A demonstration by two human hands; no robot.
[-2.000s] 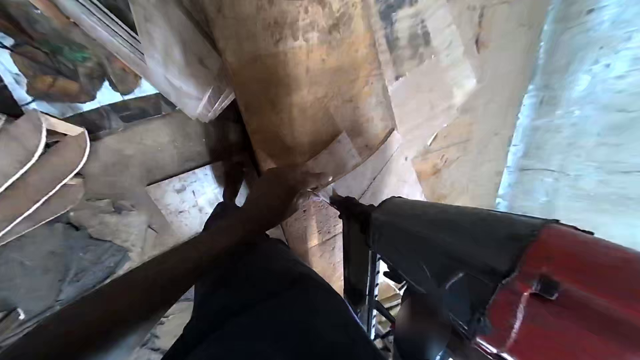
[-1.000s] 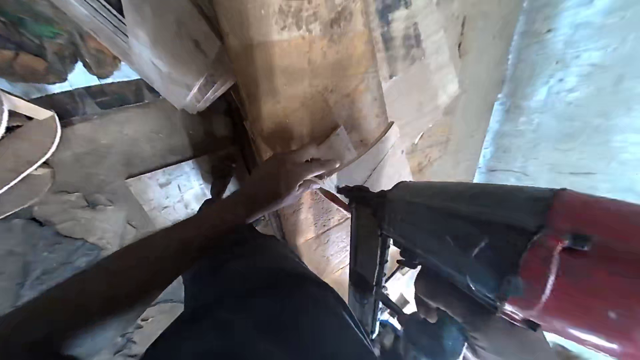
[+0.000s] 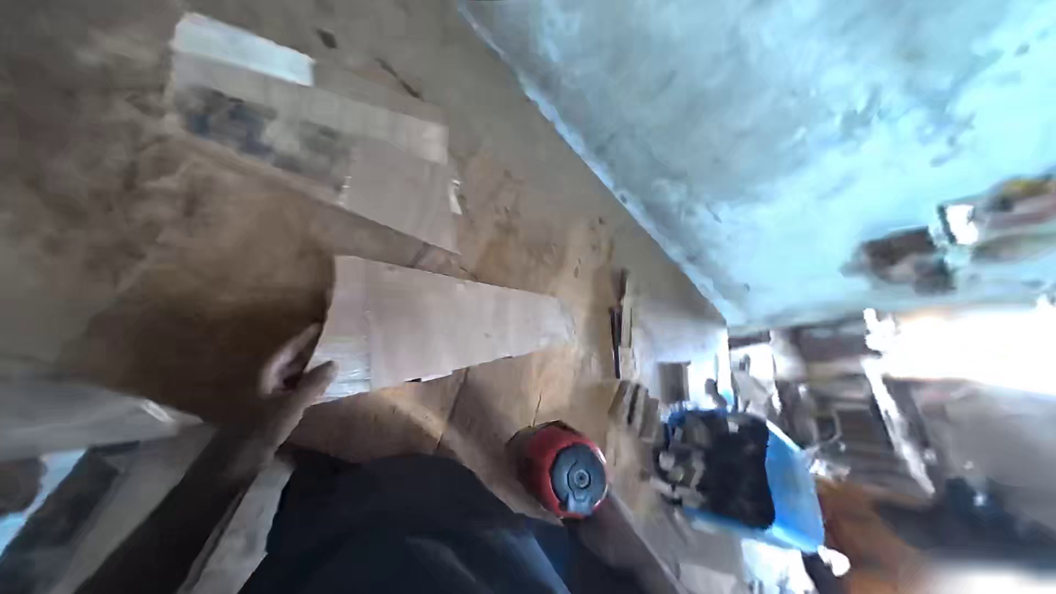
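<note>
My left hand (image 3: 299,381) is at the near left end of a pale, tapering thin wood sheet (image 3: 462,323) on the wooden work surface (image 3: 503,396); its fingers are blurred, and whether they grip the sheet cannot be told. A red-bodied power tool (image 3: 554,469), which looks like a pneumatic nailer, is seen from its round grey end cap, right of my dark-clothed lap. My right forearm runs up to the tool, and the hand is hidden behind it. Another flat piece with dark stains (image 3: 305,140) lies farther up the surface.
A pale bluish wall or panel (image 3: 742,148) borders the surface on the right. Small wood pieces (image 3: 623,330) lie near that edge. Beyond is a blue container (image 3: 792,487) with dark contents. Long pale pieces (image 3: 82,421) are at the left. Much of the background is blurred.
The view has swung far to the right. The tool, seen from the side earlier with its nose at my left hand, now shows its end cap and is apart from that hand.
</note>
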